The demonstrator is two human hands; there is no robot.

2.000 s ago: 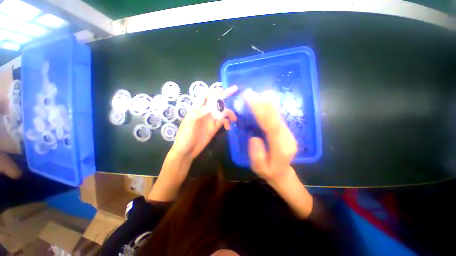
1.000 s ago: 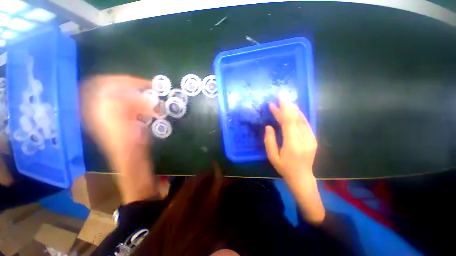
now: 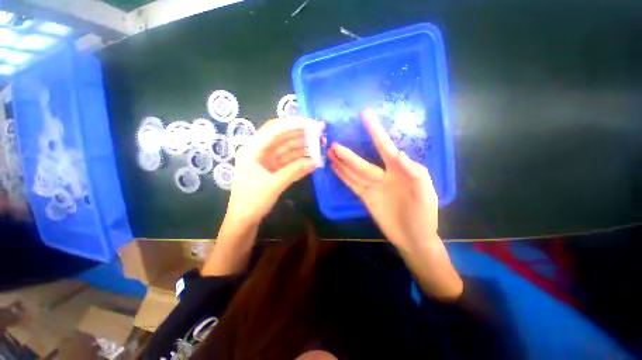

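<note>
My left hand (image 3: 271, 158) holds a white plastic gear (image 3: 314, 145) on edge between thumb and fingers, at the left rim of the shallow blue parts tray (image 3: 445, 140). My right hand (image 3: 394, 186) is over the tray, its thumb and fingertips close to the gear's right face. Whether it pinches a small part cannot be made out. Dark specks (image 3: 415, 140) lie scattered in the tray. Several loose white gears (image 3: 200, 160) lie on the dark green bench to the left of my left hand.
A deeper blue bin (image 3: 105, 155) with white gears stands at the bench's left end. A pale rail (image 3: 165, 15) runs along the back. Open cardboard boxes (image 3: 151, 309) are below at lower left. A red and blue object (image 3: 507, 281) is below the bench at right.
My left hand has come back from the loose gears to the tray's left side, now with a gear. My right hand has moved left from the specks toward that gear.
</note>
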